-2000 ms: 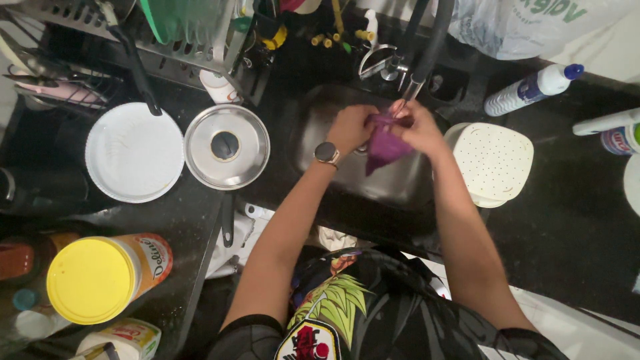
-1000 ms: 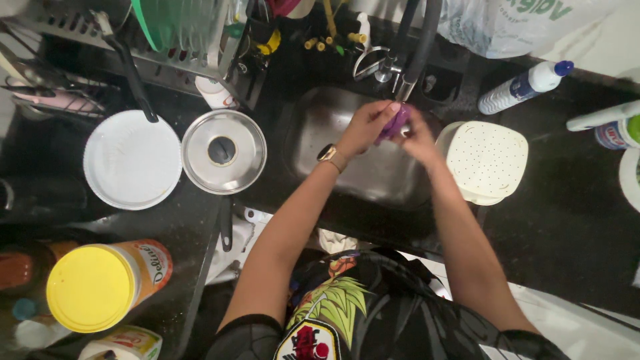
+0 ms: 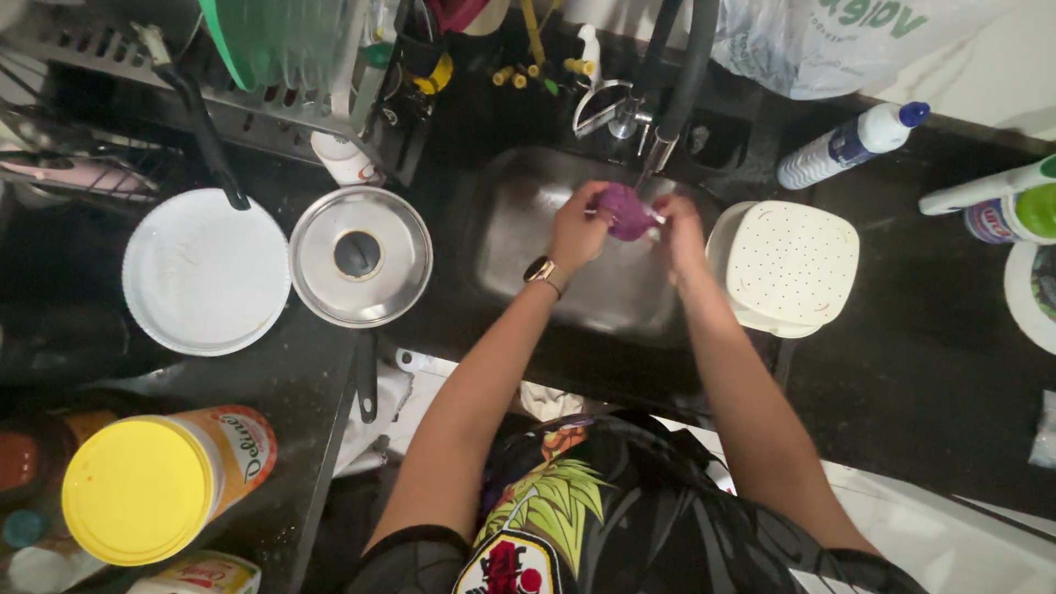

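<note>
A bunched purple cloth (image 3: pixel 625 212) is held over the stainless steel sink (image 3: pixel 610 297), just below the end of the faucet (image 3: pixel 660 153). My left hand (image 3: pixel 582 227), with a watch on its wrist, grips the cloth's left side. At the cloth's right side is my right hand (image 3: pixel 678 231), its fingers bent near a small whitish bit; whether they hold the cloth is not clear. Water or suds seem to be on the right fingers, but the detail is blurred.
Left of the sink lie a lidded pan (image 3: pixel 396 256) and a white plate (image 3: pixel 206 272); a dish rack (image 3: pixel 239 115) stands behind. A cream perforated container (image 3: pixel 792 264) is right of the sink, with a blue-capped bottle (image 3: pixel 833 153) behind. A yellow-lidded tub (image 3: pixel 136 491) sits at the front left.
The purple cloth hung down in a point two seconds ago; now it is bunched into a rounded shape. My hands were closer together one second ago and are now farther apart.
</note>
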